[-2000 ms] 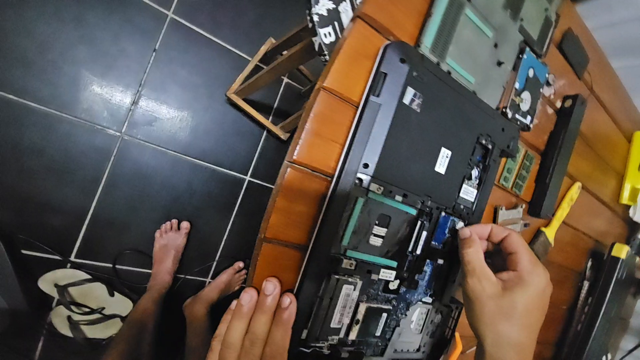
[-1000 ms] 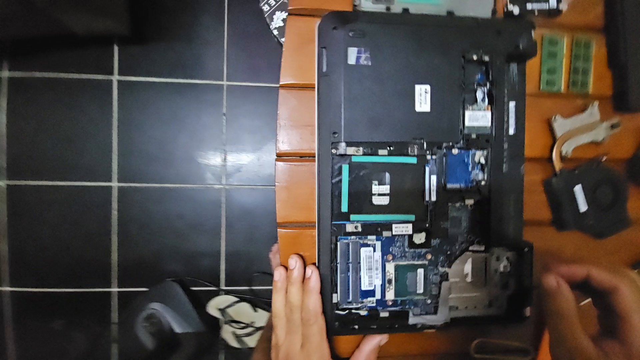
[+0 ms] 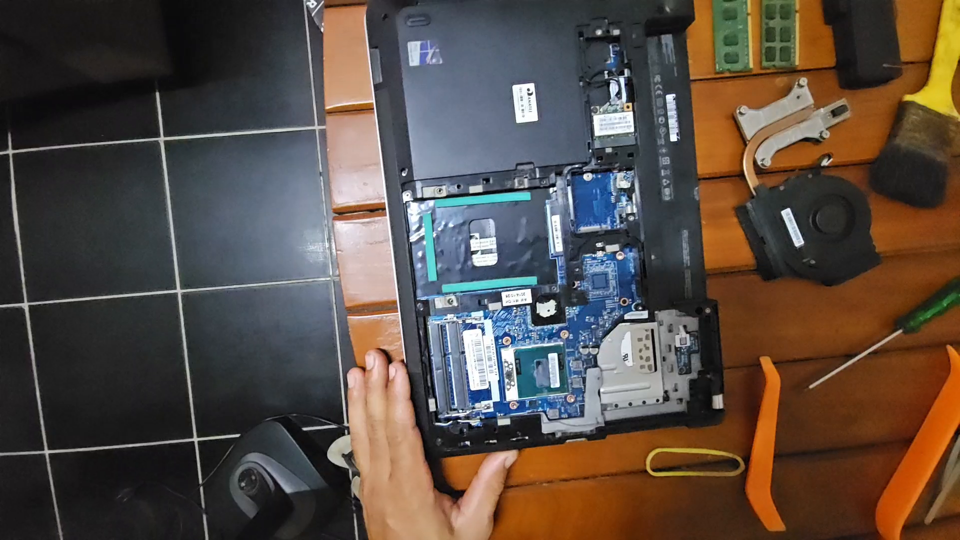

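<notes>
A black laptop base (image 3: 480, 112) lies underside up on the slatted wooden table, its compartment uncovered. Its blue motherboard (image 3: 600, 277), the processor (image 3: 538, 371) and the memory slots (image 3: 450, 367) are exposed. My left hand (image 3: 412, 450) rests at the laptop's lower left corner, fingers along the side edge and thumb by the bottom edge, spread around the corner. My right hand is out of view. Right of the laptop lie a cooling fan with its heat pipe (image 3: 814, 225) and two green memory modules (image 3: 731, 34).
On the wooden table (image 3: 787, 315) lie a yellow-handled brush (image 3: 915, 142), a green-handled screwdriver (image 3: 930, 306), orange pry tools (image 3: 763, 450) and a yellow rubber band (image 3: 694, 462). A black device (image 3: 277, 480) stands left, over the dark tiled floor (image 3: 255, 210).
My right hand, at the laptop's internals two seconds ago and beside its lower right corner one second ago, has left the view. My left hand stays at the laptop's edge. The view has turned.
</notes>
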